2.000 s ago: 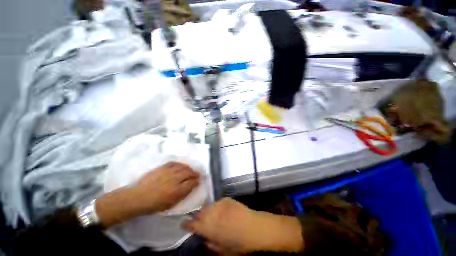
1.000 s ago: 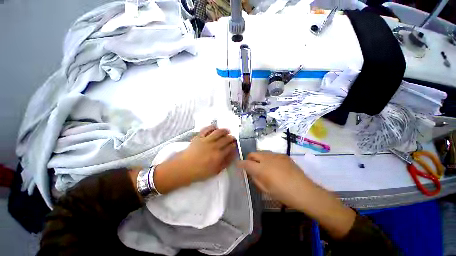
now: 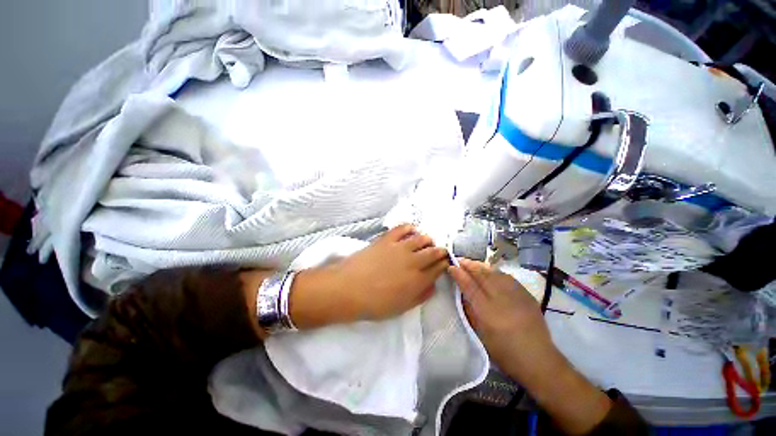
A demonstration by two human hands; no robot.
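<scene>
A pale grey-white knit garment (image 3: 306,200) lies heaped left of the sewing machine head (image 3: 544,128). A smooth white rounded cloth patch (image 3: 357,358) lies on it below my hands. A narrow white strip (image 3: 473,330) runs along the garment's edge. My left hand (image 3: 396,271) lies on the garment, fingers together, pressing the cloth beside the edge. My right hand (image 3: 502,311) pinches the garment's edge with thumb and fingertips close to my left fingertips. Both hands are just in front of the presser foot area (image 3: 489,234), where the needle cannot be made out.
Woven labels (image 3: 630,247) lie right of the needle area, with a pink and blue tool (image 3: 587,294) in front of them. Orange-red scissors (image 3: 740,383) lie at the far right. A black cord (image 3: 549,277) hangs beside my right hand. A black band (image 3: 749,260) shows at the right edge.
The view has shifted and turned, so the machine head appears larger and tilted. Both hands stay at the garment's edge, now closer together. The edge below them curves more.
</scene>
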